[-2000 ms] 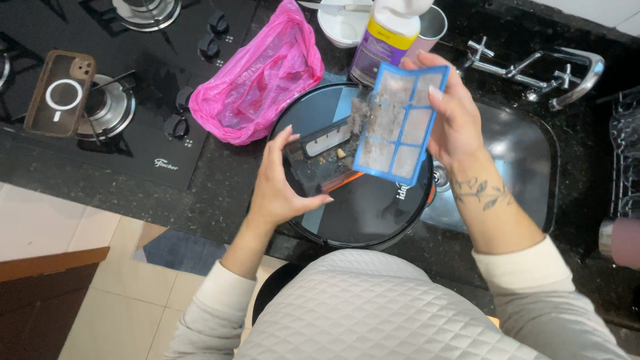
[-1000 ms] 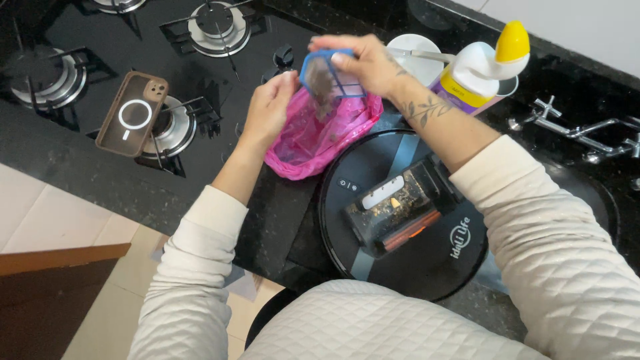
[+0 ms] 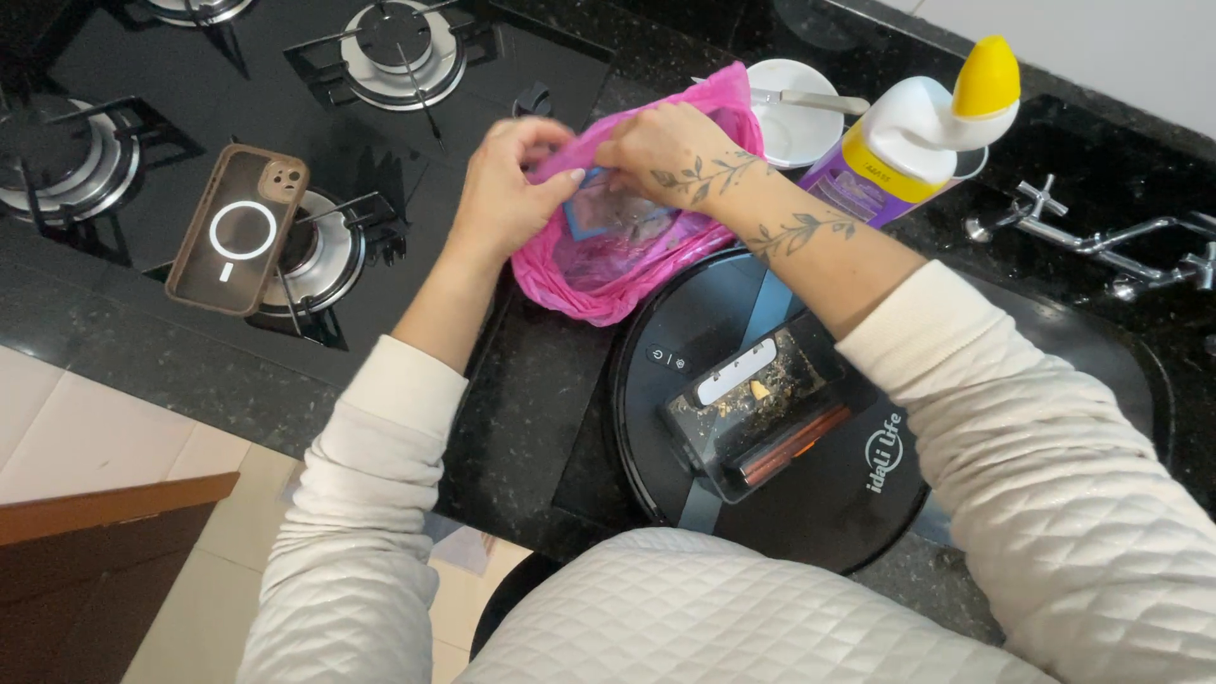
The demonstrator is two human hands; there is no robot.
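Observation:
My right hand (image 3: 660, 152) reaches into the mouth of a pink plastic bag (image 3: 579, 285), its fingers on a blue-framed filter (image 3: 591, 228) that lies partly hidden inside. At the bag's left rim is my left hand (image 3: 518, 185), fingers curled and partly blurred; whether it grips the plastic is unclear. A round black robot vacuum (image 3: 817, 513) rests on the counter below the bag. On top of it sits a dark see-through dustbin (image 3: 760, 408) with dust and crumbs inside.
A gas cooktop (image 3: 237, 85) with a cased phone (image 3: 237, 228) on it lies at left. Behind the bag stand a white bowl (image 3: 793, 123) with a handled utensil and a yellow-capped bottle (image 3: 893, 142). A chrome faucet (image 3: 1092, 237) is at right, near the sink.
The blue-framed filter went from above the dustbin into the pink bag with my right hand. My left hand let go of the dustbin and moved to the bag.

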